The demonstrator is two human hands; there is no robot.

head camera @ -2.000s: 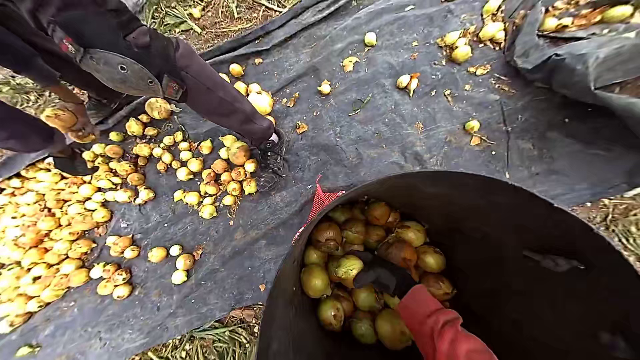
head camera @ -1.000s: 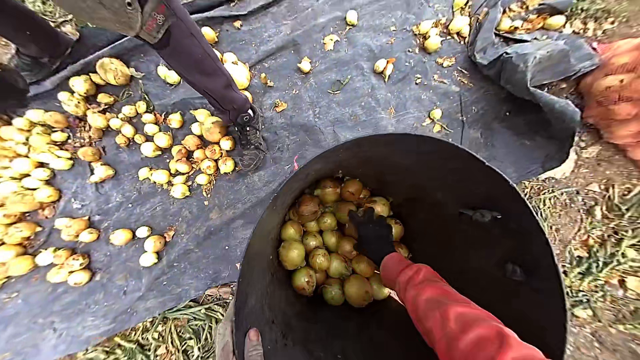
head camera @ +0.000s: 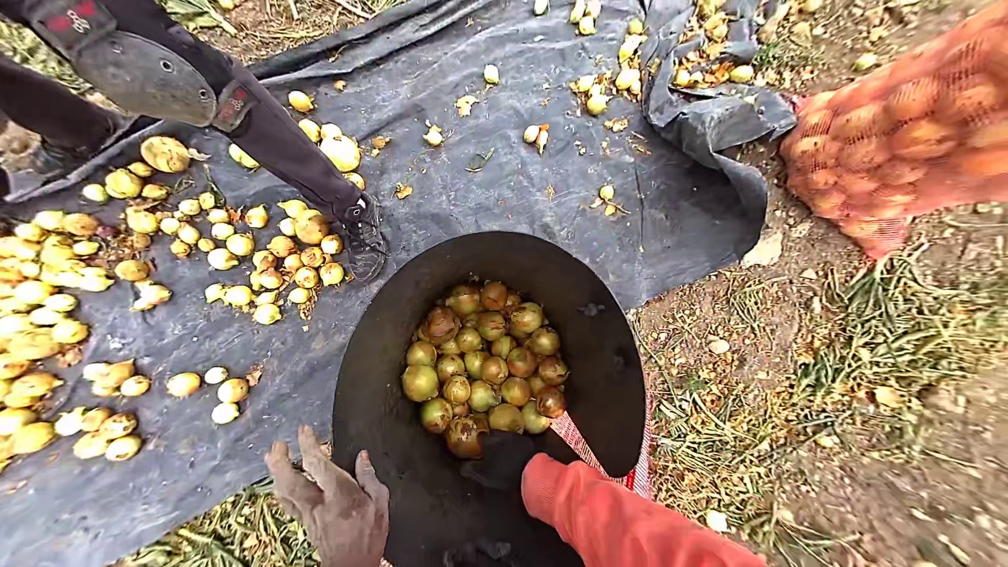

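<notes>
A black cylindrical container (head camera: 370, 370), open at the top, holds many yellow-brown onions (head camera: 480, 354). Red and white mesh (head camera: 579, 441) shows at its lower right side and inside it. My right hand (head camera: 500, 457), in a black glove below a red sleeve, is inside at the near edge of the onions; its fingers are mostly hidden, so its grip cannot be made out. My left hand (head camera: 335, 496), looking dusty or thinly gloved, is beside the container's left wall with its fingers apart and nothing in them.
A dark ground sheet (head camera: 504, 197) carries loose onions (head camera: 47, 299), heaped at the left. Another person's leg with a knee pad (head camera: 142, 75) and a dark shoe (head camera: 365, 236) stands at upper left. A filled orange mesh sack (head camera: 890, 150) lies at right, near dry stalks (head camera: 898, 331).
My right hand has moved from among the onions to their near edge. My left hand, only a fingertip at the rim one second ago, now shows beside the container. The view has shifted.
</notes>
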